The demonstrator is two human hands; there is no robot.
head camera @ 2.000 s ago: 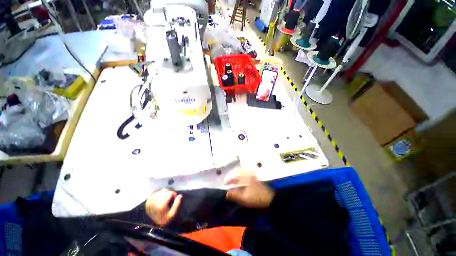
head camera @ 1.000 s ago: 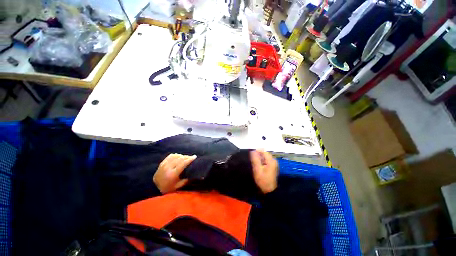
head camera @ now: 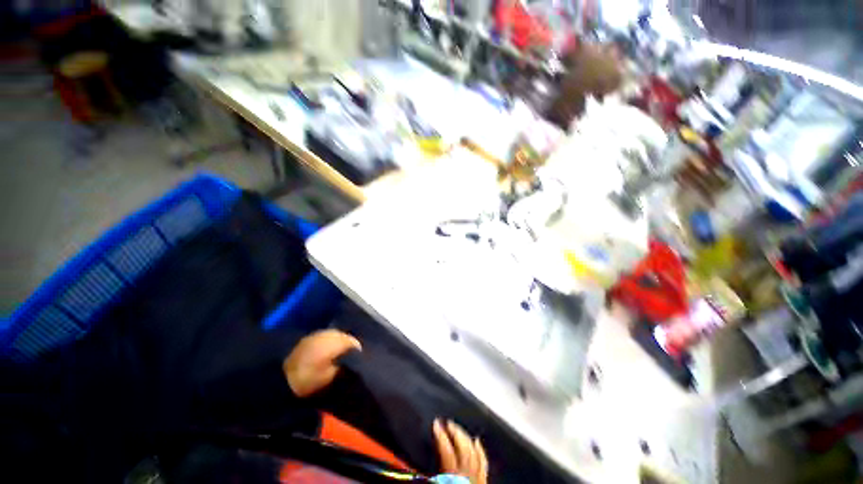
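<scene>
The black garment [head camera: 397,383] lies over my lap, below the front edge of the white sewing table. My left hand [head camera: 320,362] grips its cloth near the blue crate. My right hand [head camera: 461,454] lies on the garment at the bottom of the view, blurred and partly cut off, with its fingers spread a little; whether it grips the cloth cannot be told. An orange panel [head camera: 355,437] shows between my hands. The white sewing machine [head camera: 606,203] stands on the table, blurred.
A blue slatted crate [head camera: 142,250] with black cloth is at my left. The white table [head camera: 416,274] has a red basket [head camera: 655,282] and a pinkish lit phone [head camera: 689,326] beyond the machine. Clear plastic bags [head camera: 355,128] lie on the neighbouring table.
The view has turned to the left and tilted, so the machine now shows at the right. My hands are lower in view and farther apart on the garment.
</scene>
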